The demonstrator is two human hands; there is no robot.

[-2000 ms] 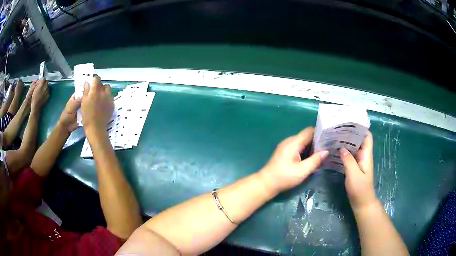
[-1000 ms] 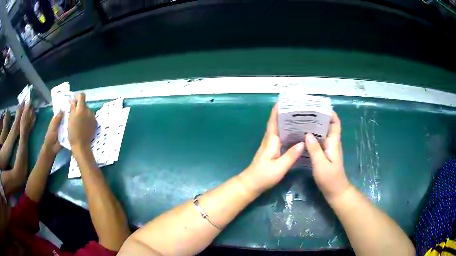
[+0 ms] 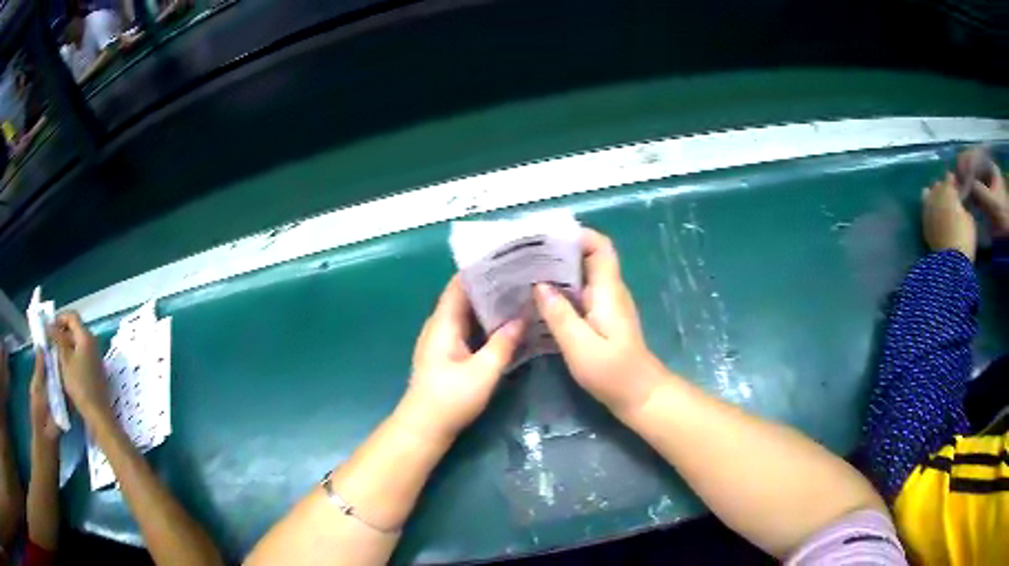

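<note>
A thick stack of white printed leaflets [image 3: 518, 265] is held above the green bench, in the middle of the view. Its face shows a dark heading bar and faint small text; the details are blurred. My left hand [image 3: 459, 359] grips the stack's left side, with the thumb on the lower front. My right hand [image 3: 592, 326] grips the right side, with its thumb also on the front. The thumbs are close together near the lower part of the stack. The fingers behind the stack are mostly hidden.
The scuffed green bench [image 3: 299, 387] has a white rail [image 3: 420, 210] along its far edge. At left, a neighbour's hands hold leaflets beside a fanned pile [image 3: 141, 381]. At right, a person in dotted sleeves [image 3: 924, 343] and yellow top has both hands over the bench.
The view has turned right, so my hands and the stack appear further left in it. The stack now looks slightly tilted and bent. The right neighbour's hands have come into view.
</note>
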